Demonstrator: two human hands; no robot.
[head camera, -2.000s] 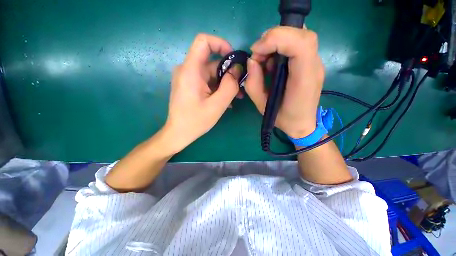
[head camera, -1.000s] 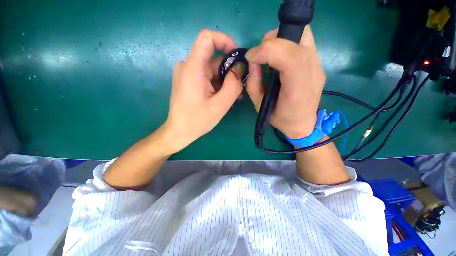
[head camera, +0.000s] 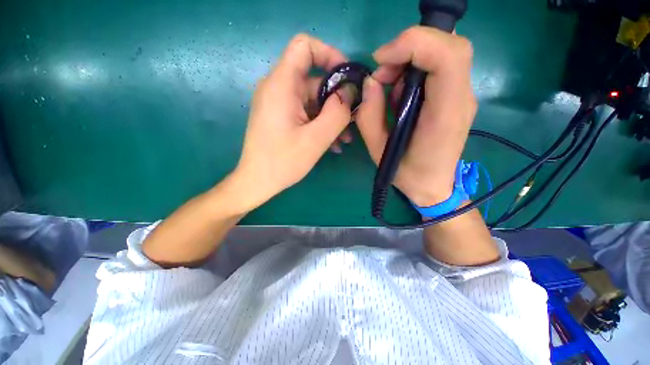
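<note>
My left hand (head camera: 289, 125) grips a round black housing (head camera: 345, 75) with silver-white spots, between thumb and fingers, above the bench. My right hand (head camera: 431, 114) holds a soldering iron (head camera: 403, 132) with a thick black handle, its cable end pointing towards me. The iron's tip is out of the picture at the top. The right thumb and forefinger tips are close together at the housing's right edge. Whether they pinch a fine lead there is too small to tell. A blue wrist strap (head camera: 445, 204) is around my right wrist.
Glossy green bench top (head camera: 142, 142) lies under my hands. Black cables (head camera: 552, 175) run from my right wrist to a black box with a red light (head camera: 614, 94) at right. Blue crates (head camera: 552, 278) stand below the bench edge at right. Another person's arm (head camera: 25, 267) shows at lower left.
Both hands and the housing have shifted slightly up and right. The right thumb and forefinger, closed over the housing's edge a second ago, now sit a little apart from it. The iron has shifted right.
</note>
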